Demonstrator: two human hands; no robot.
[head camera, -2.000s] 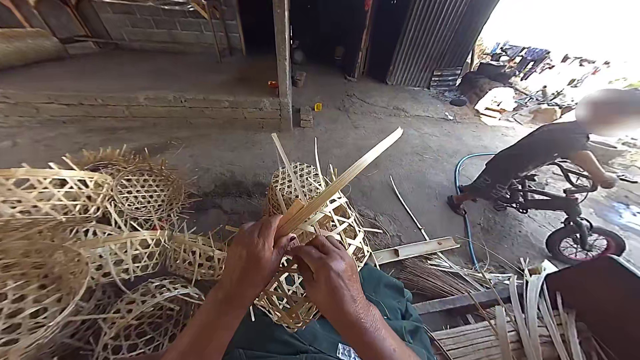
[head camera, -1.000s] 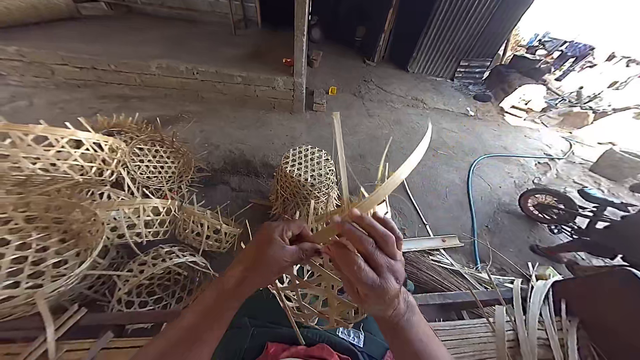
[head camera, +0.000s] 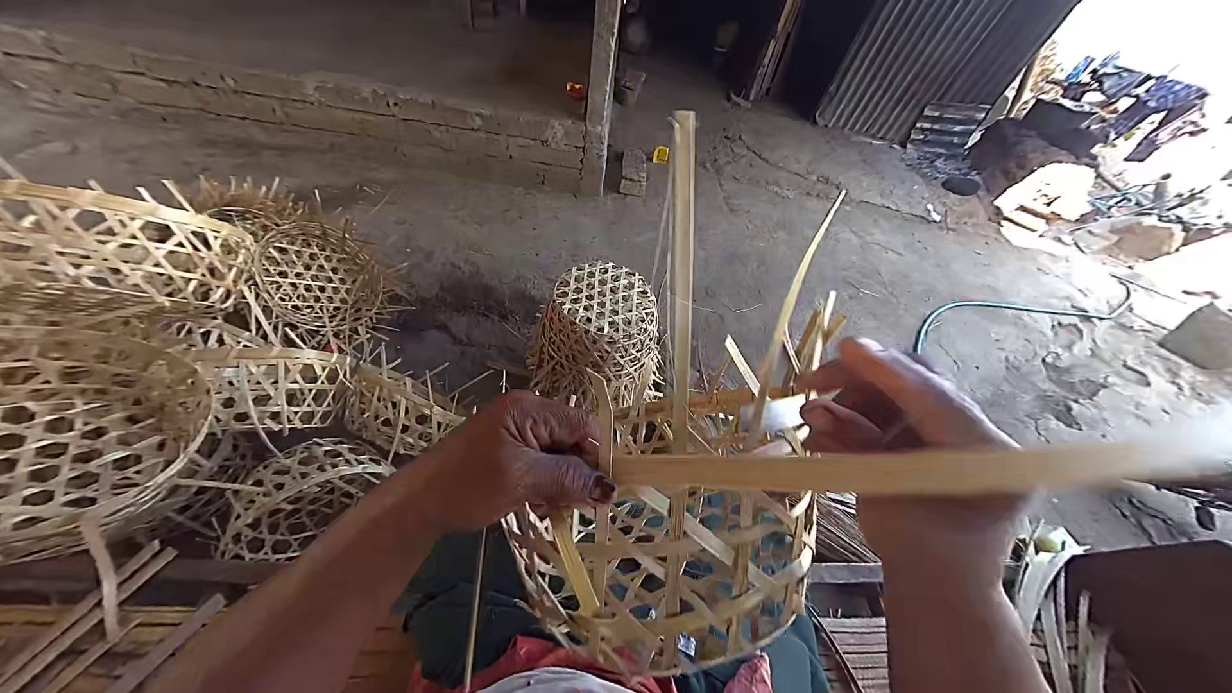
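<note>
An open-weave bamboo basket (head camera: 712, 577) rests on my lap, its mouth facing up, with loose strip ends standing from its rim. My left hand (head camera: 553, 452) pinches a wide flat bamboo strip (head camera: 770, 473) at the basket's near-left rim, between thumb and fingers. That strip runs right across the basket's mouth and passes in front of my right wrist, its far end blurred. My right hand (head camera: 885, 414) is at the right rim, fingers curled around a pale strip end there; it is partly blurred. A tall upright bamboo strip (head camera: 682, 279) rises from the basket between the hands.
Beyond the basket, stacked woven baskets (head camera: 606, 308) stand upside down on the ground. Several more woven baskets (head camera: 87, 423) crowd the left. A hose (head camera: 1011, 306) lies at the right, a post (head camera: 602, 96) stands ahead, and cut strips (head camera: 1049, 587) lie at the lower right.
My hands have moved apart; they were close together over the basket. The wide strip, which slanted up to the right, now lies nearly level. The person with the bicycle at the right is out of view.
</note>
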